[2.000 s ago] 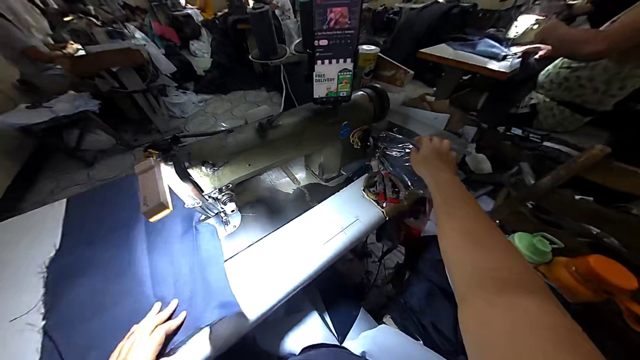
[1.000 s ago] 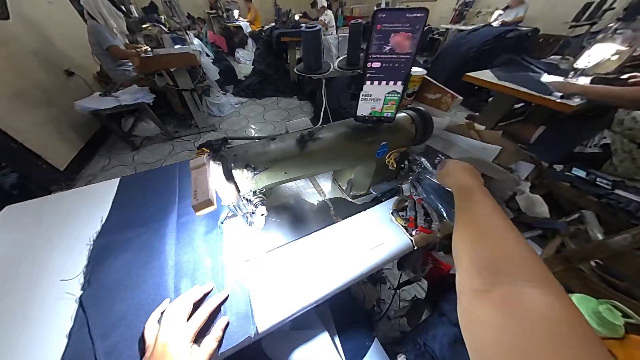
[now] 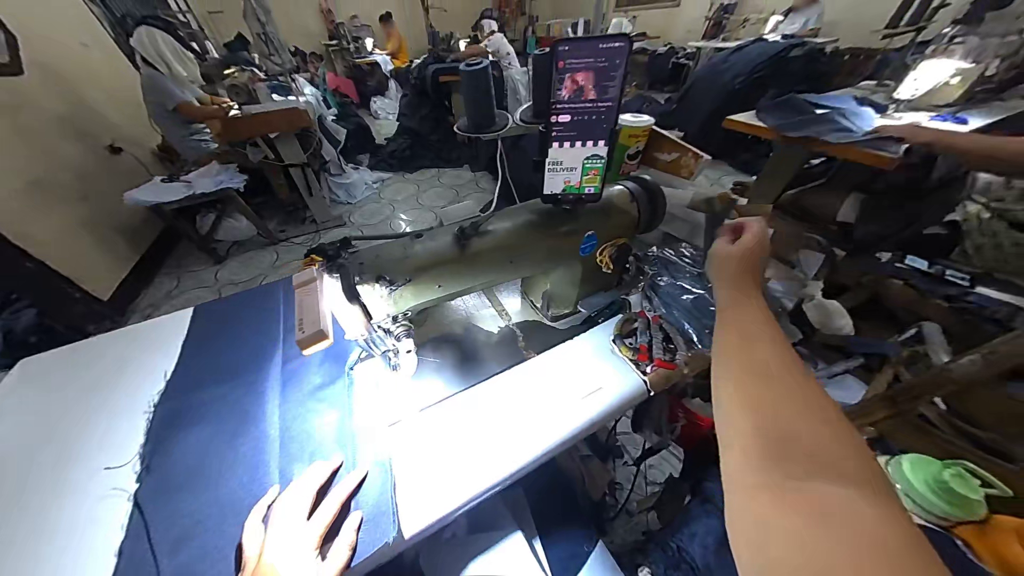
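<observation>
My left hand (image 3: 304,524) lies flat, fingers spread, on a navy fabric panel (image 3: 232,400) with a frayed left edge. The panel reaches the presser foot area of an industrial sewing machine (image 3: 496,240), whose lamp glares on the white table. My right hand (image 3: 738,252) is raised beyond the machine's right end, its fingers curled on a small dark piece (image 3: 716,216) that I cannot identify. Clear plastic wrap (image 3: 680,276) lies just left of that hand. A smartphone (image 3: 586,120) stands upright above the machine arm.
A round holder with red-handled tools (image 3: 646,340) sits at the table's right corner. Behind the machine are thread cones (image 3: 478,96) and a snack can (image 3: 630,144). A green lidded container (image 3: 936,486) is at lower right. Other people work at tables around; a co-worker's arm (image 3: 960,144) is at right.
My right hand has risen from the plastic wrap and now has a small dark piece at its fingers. My left hand stays on the navy panel. The view has tilted up.
</observation>
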